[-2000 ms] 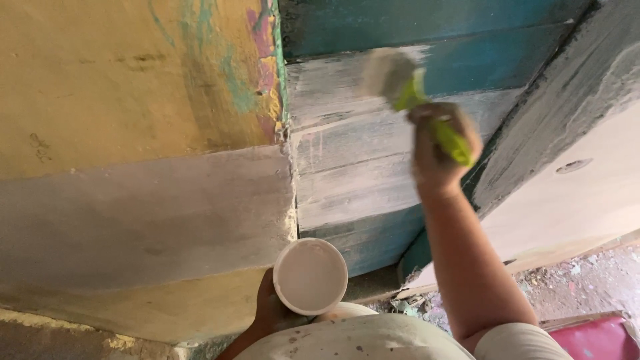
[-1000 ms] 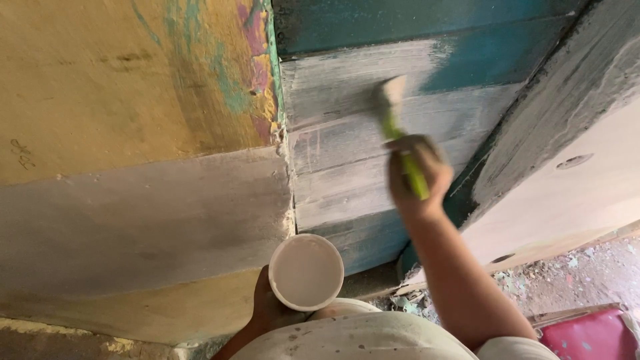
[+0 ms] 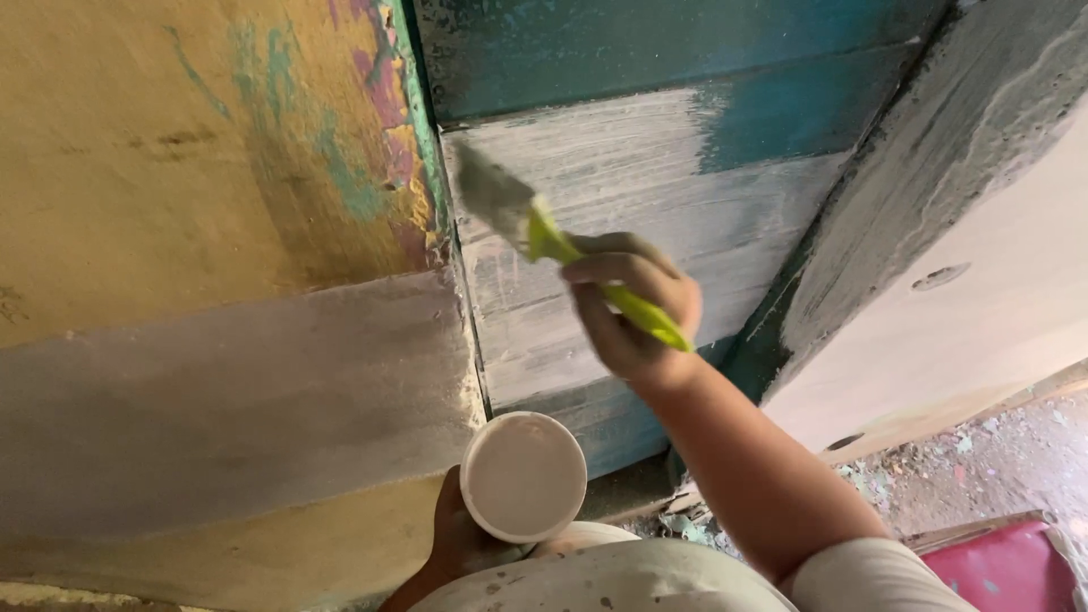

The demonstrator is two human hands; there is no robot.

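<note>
My right hand grips the lime-green handle of a wide paintbrush. Its blurred bristles lie over the left edge of the door's boards, close to the wall corner. Whitish, streaky paint covers several teal boards; teal shows above, at the upper right and through thin paint at the bottom. Low in the view, my left hand holds a round white plastic tub of pale paint against my paint-spotted shirt.
A yellow and grey wall with peeling paint stands to the left. On the right is a rough grey frame beside a pale wall. Paint flakes litter the floor, where a pink-red object lies at the lower right.
My right hand has swept the brush left across the boards to the wall corner. White paint now shows more solidly on the upper board. My left hand still holds the tub.
</note>
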